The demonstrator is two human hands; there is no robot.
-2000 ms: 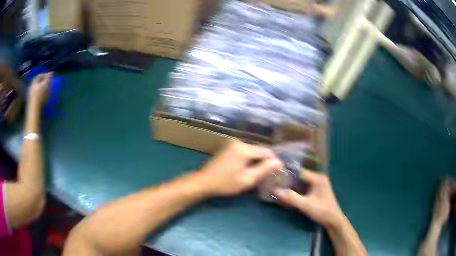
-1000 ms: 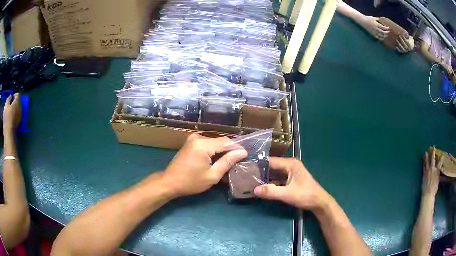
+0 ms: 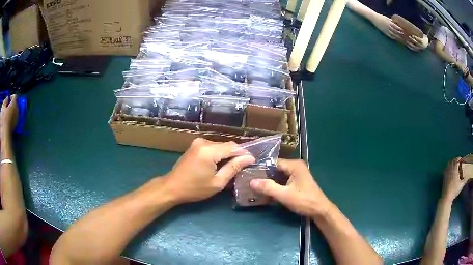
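A clear zip-lock bag with a grey-brown rounded device [image 3: 246, 190] is held low over the green table, just in front of the divided carton. My left hand [image 3: 207, 168] pinches the bag's upper part between thumb and fingers. My right hand [image 3: 295, 190] grips the device through the bag from the right, thumb across its front face. The divided carton [image 3: 155, 135] holds rows of shiny bagged devices standing in cells. One cell at its front right corner [image 3: 264, 118] shows bare brown cardboard.
A large printed master carton [image 3: 96, 26] stands at the back left, beside black tangled cables [image 3: 26, 70] and a flat black item [image 3: 83, 65]. Cream uprights [image 3: 314, 39] stand behind a metal-edged seam [image 3: 304, 155]. Co-workers' hands show at left, upper right and right edge.
Over the last second my right thumb has moved up and left across the device face. Earlier, the bag and both hands came left from near the carton's front right corner in the picture.
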